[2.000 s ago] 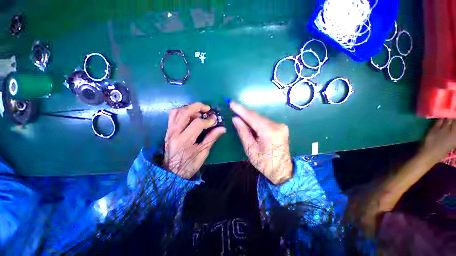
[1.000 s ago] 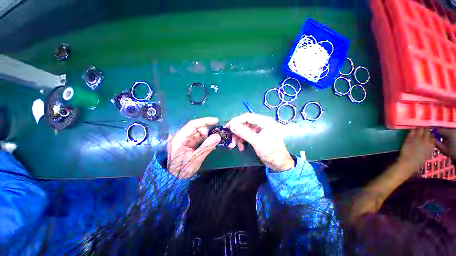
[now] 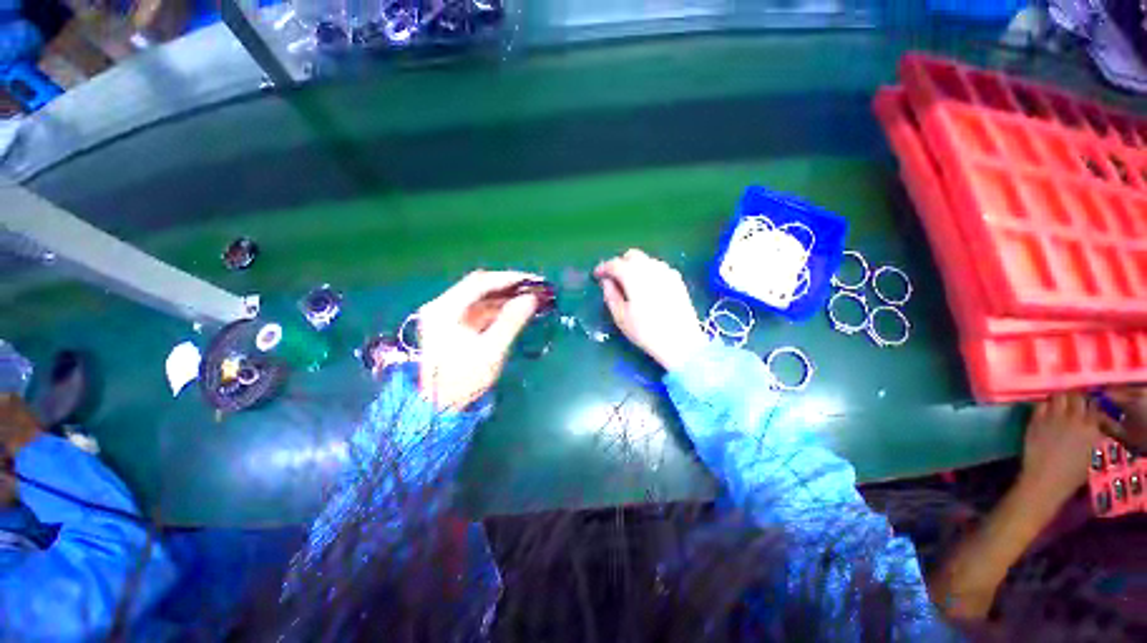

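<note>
My left hand [image 3: 472,333] is left of centre over the green bench, with fingers and thumb pinching a dark round body [image 3: 541,297] at the fingertips. The body is partly hidden by the fingers. My right hand [image 3: 652,312] is apart from it to the right, fingers curled and fingertips together; whether it holds anything small cannot be told. A blue stick-like tool [image 3: 639,374] lies below my right hand, partly covered by the sleeve. A dark ring [image 3: 537,337] lies just below the dark body, blurred.
Blue box [image 3: 825,258] of white rings at right, with loose silver rings [image 3: 790,368] around it. Stacked red trays [image 3: 937,239] and a neighbour's hand far right. Black dish [image 3: 239,392], green spool [image 3: 302,348] and metal post [image 3: 120,258] left. Another person's blue sleeve lower left.
The view has tilted up, showing the back shelf and post. My hands, together around the dark body a second ago, are now apart; my left hand kept the body, my right moved away.
</note>
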